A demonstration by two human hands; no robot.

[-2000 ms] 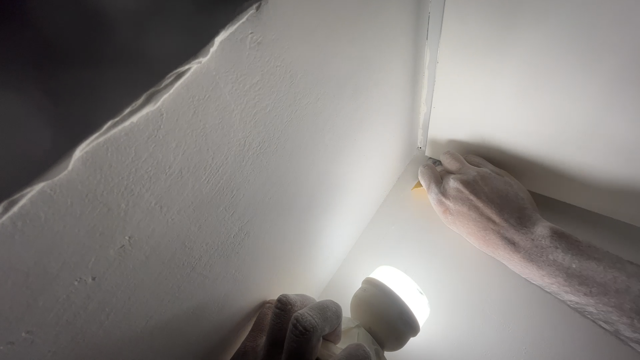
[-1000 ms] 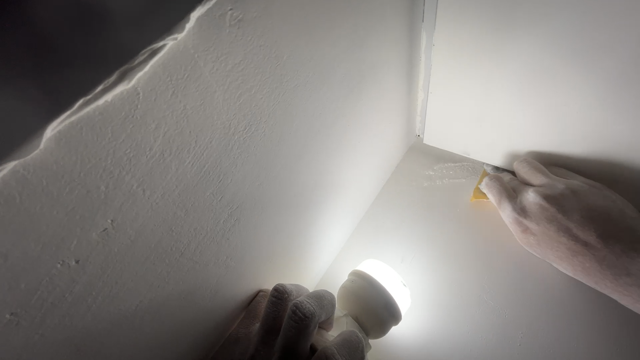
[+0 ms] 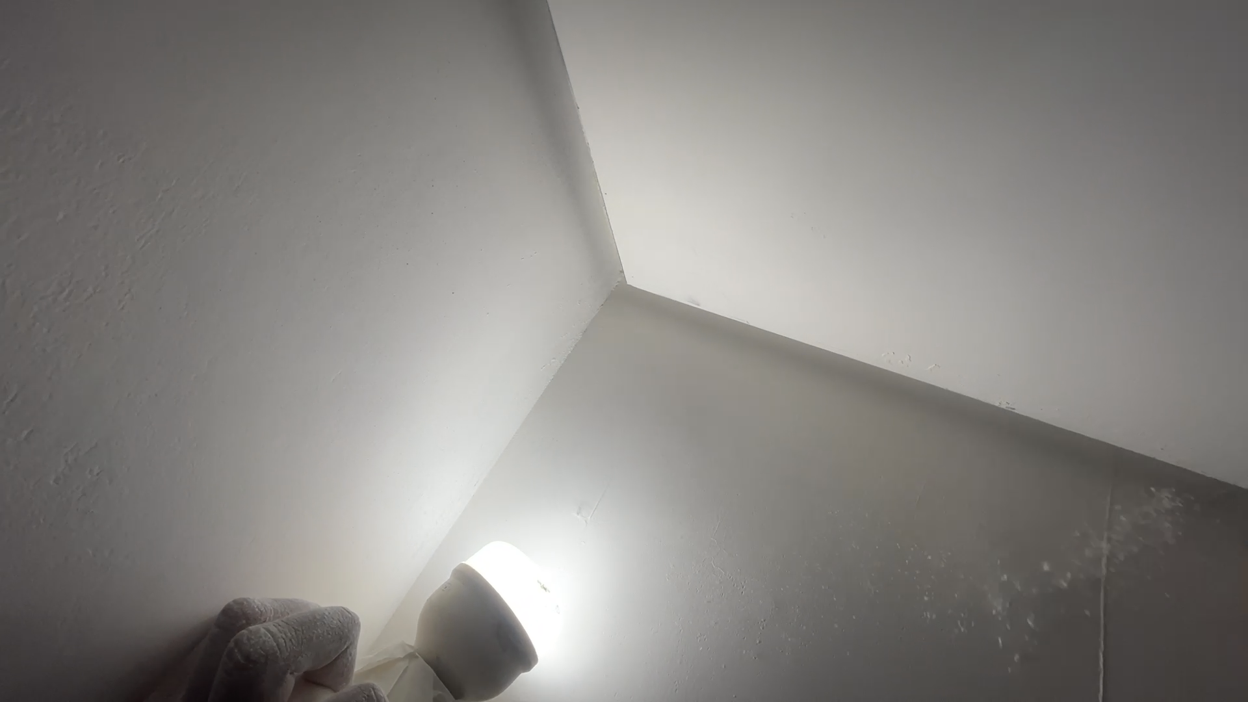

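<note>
My left hand [image 3: 283, 648], its fingers coated in pale dust, is at the bottom left, close to the left wall. Its curled fingers grip the neck of a lit lamp [image 3: 478, 624] with a rounded pale housing, partly cut off by the lower edge. The lamp's glowing face points up and right, towards the corner where three white surfaces meet. My right hand is out of view, and so is whatever it holds.
A pitted, rough white wall [image 3: 175, 292] fills the left side. A smooth white surface [image 3: 907, 166] lies at the upper right. Below it, a dusty surface [image 3: 780, 487] carries loose white specks and a thin raised vertical line [image 3: 1105, 575] at the right.
My right hand, which moved right from the corner along the edge with a small yellowish tool, has left the view. White specks now show at the lower right. The view has shifted.
</note>
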